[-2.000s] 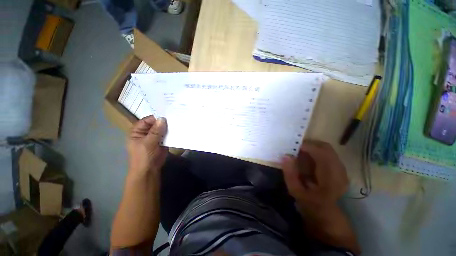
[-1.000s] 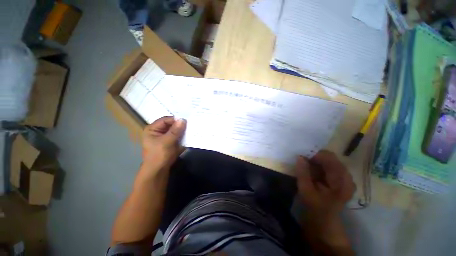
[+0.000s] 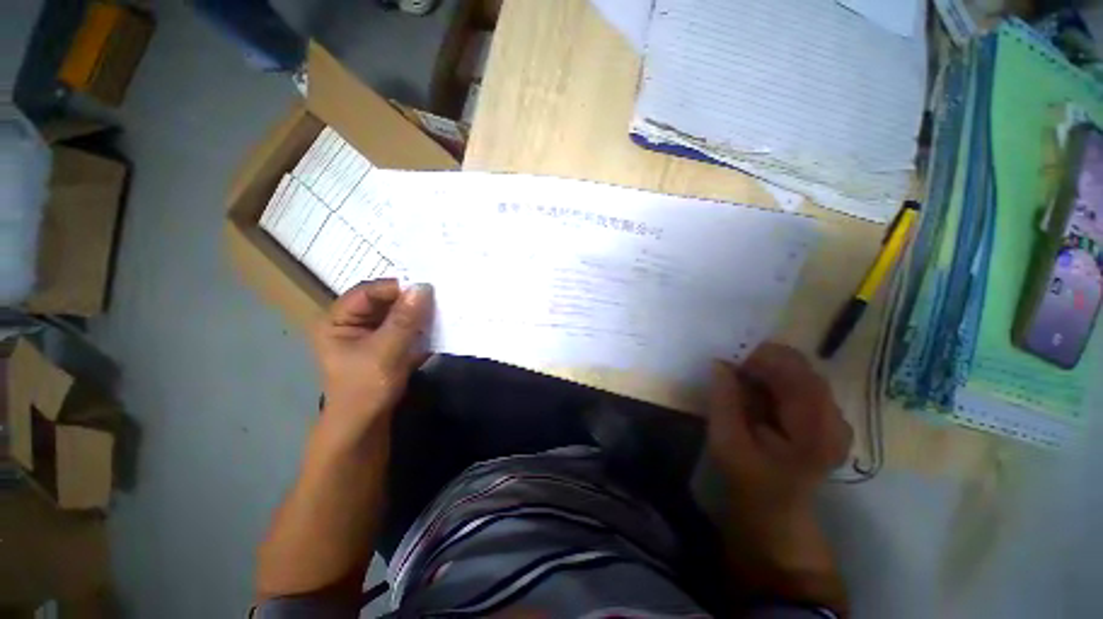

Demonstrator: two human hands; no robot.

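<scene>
The delivery note (image 3: 581,284), a white sheet with a printed heading and punched holes, is held flat above the desk edge and my lap. My left hand (image 3: 373,333) pinches its lower left corner between thumb and fingers. My right hand (image 3: 777,411) pinches its lower right corner; its fingertips are a little blurred. The sheet's left end overlaps the open shipping carton (image 3: 281,264), which holds tight rows of small white product boxes (image 3: 327,200). The yellow pen with black ends (image 3: 873,278) lies on the desk (image 3: 550,97), right of the sheet.
Ruled papers (image 3: 786,91) lie further up the desk. A thick green-blue pile of form copies (image 3: 1004,302) is at the right, with a smartphone (image 3: 1064,260) on it. A thin cord (image 3: 881,423) hangs beside it. Open cartons (image 3: 79,466) stand on the floor at left. A person's leg (image 3: 260,30) shows at the top.
The sheet's right end has tilted lower and its surface now curves slightly. Both hands keep their hold. The whole view has shifted a little, showing more of the carton's white boxes than two seconds ago.
</scene>
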